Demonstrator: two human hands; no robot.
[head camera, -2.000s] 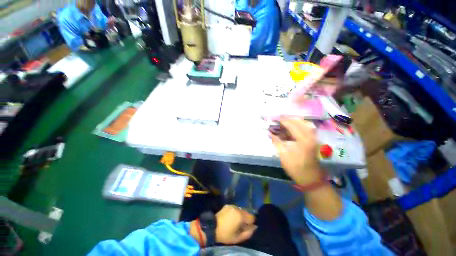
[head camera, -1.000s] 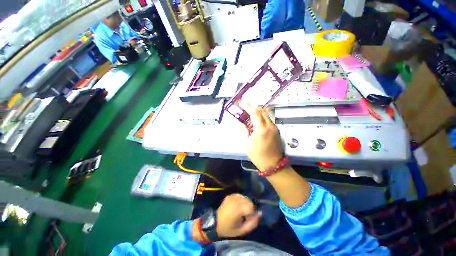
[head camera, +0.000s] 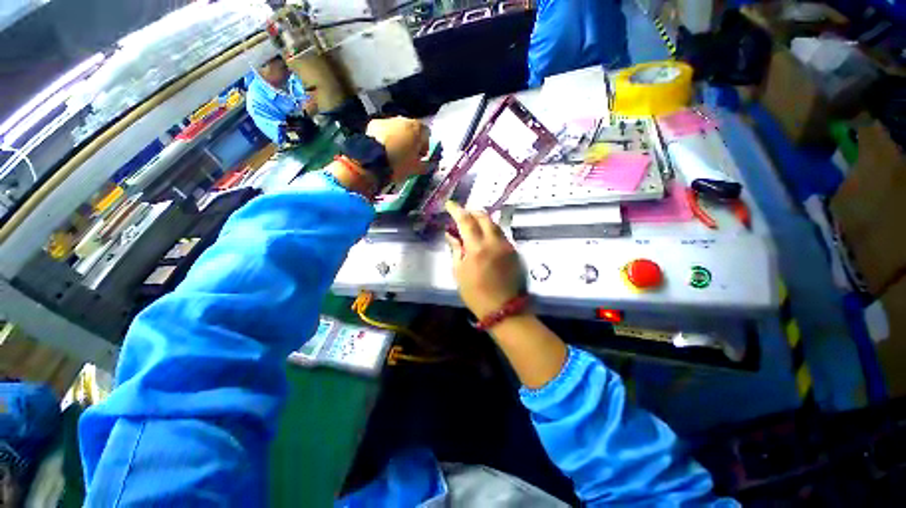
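Observation:
A maroon phone middle frame (head camera: 497, 149) is held tilted over the white press table. My right hand (head camera: 487, 260) grips its near lower end between thumb and fingers. My left hand (head camera: 399, 145) reaches over the mint-green-edged fixture (head camera: 405, 194), just in front of the bronze-coloured cylinder (head camera: 320, 77). The left hand's fingers are hidden behind its back and wrist, so I cannot tell what they touch. The left arm hides much of the fixture.
A perforated metal plate (head camera: 586, 179) carries pink sheets (head camera: 618, 171). A yellow tape roll (head camera: 653, 87) and a red-handled tool (head camera: 717, 206) lie to the right. A red emergency stop button (head camera: 643, 274) is on the front panel. A grey-white meter (head camera: 348, 345) lies below left. A person in blue (head camera: 578, 40) stands behind.
My left hand has risen from near my lap to the fixture. My right hand has moved slightly left with the phone frame, which was first carried in from the right. The view has turned.

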